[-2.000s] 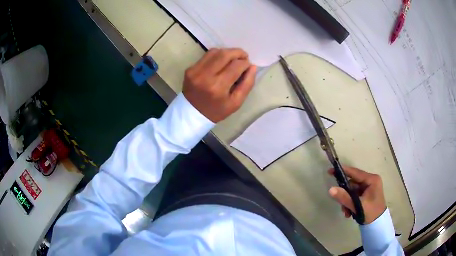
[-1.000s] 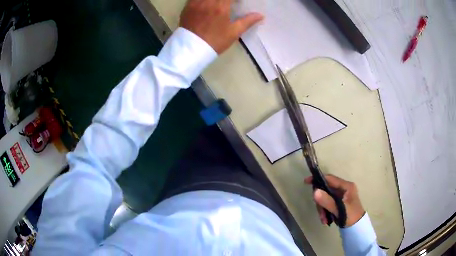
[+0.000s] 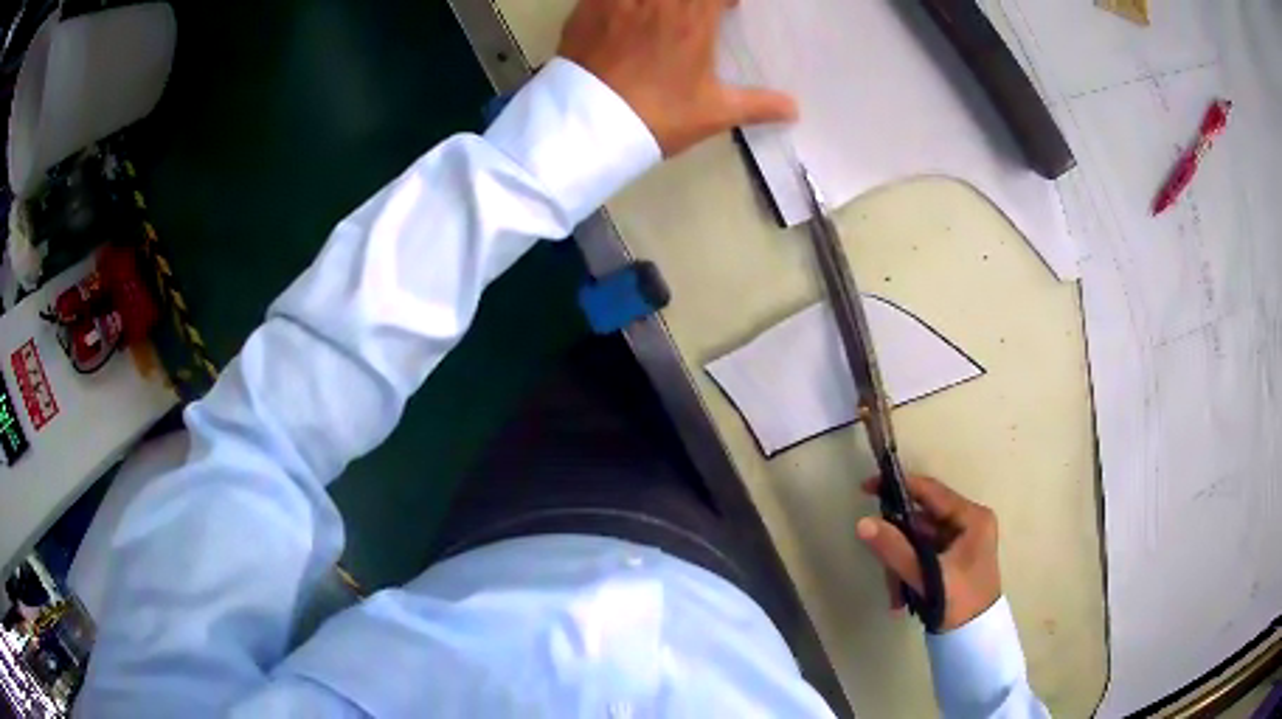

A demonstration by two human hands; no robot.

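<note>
My right hand [image 3: 956,555] is shut on the black handles of the shears [image 3: 852,309]. The long blades point up and away, their tip at the edge of the white paper marker [image 3: 858,84], where a narrow strip meets the curved cut edge. A dark layer shows beneath that strip. My left hand [image 3: 654,70] lies over the marker's left edge, thumb spread toward the blade tip; its upper fingers are partly cut off by the frame. A white-topped, dark-edged offcut [image 3: 921,351] lies on the table under the blades.
A dark bar weight [image 3: 998,84] and a red-pink pen [image 3: 1192,157] lie on the paper. A tan slip [image 3: 1125,10] shows at the top. A blue block [image 3: 623,297] sits on the table's metal edge [image 3: 689,407]. A white bin [image 3: 92,91] stands at the far left.
Since two seconds ago, my left hand has moved up and away, its thumb now spread. The shears' lower end has swung left, the blades standing more upright. The camera view has shifted.
</note>
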